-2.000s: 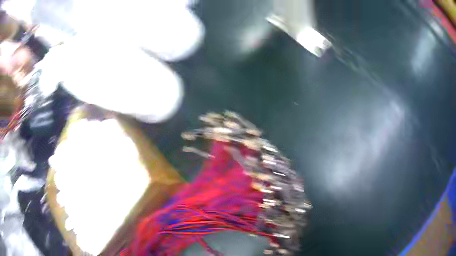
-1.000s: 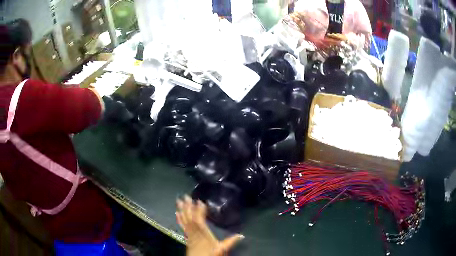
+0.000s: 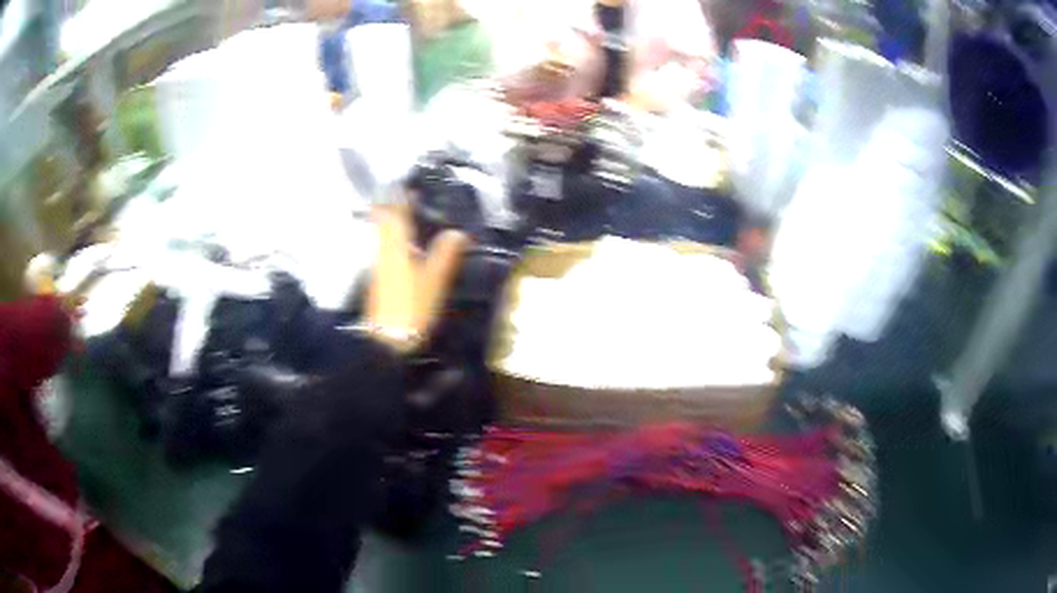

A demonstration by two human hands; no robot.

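The picture is blurred. My left hand, at the end of a dark sleeve, reaches over the heap of black shells to the edge of the overexposed white housings. Its thumb stands apart from its fingers; whether it touches or holds anything cannot be told. My right hand is not in view. An open carton heaped with small white parts stands right of my left hand. A bundle of red and blue-purple wire leads lies in front of the carton, its ends fanned out at both sides.
Stacked white plastic cups stand behind the carton at the right. A person's dark red sleeve is at the left edge. Another person is across the bench at the back. A dark round thing is at the upper right, near a pale post.
Since one second ago, my left hand has moved forward from the bottom edge to the white housings. The view has turned right, so the carton and wires appear further left.
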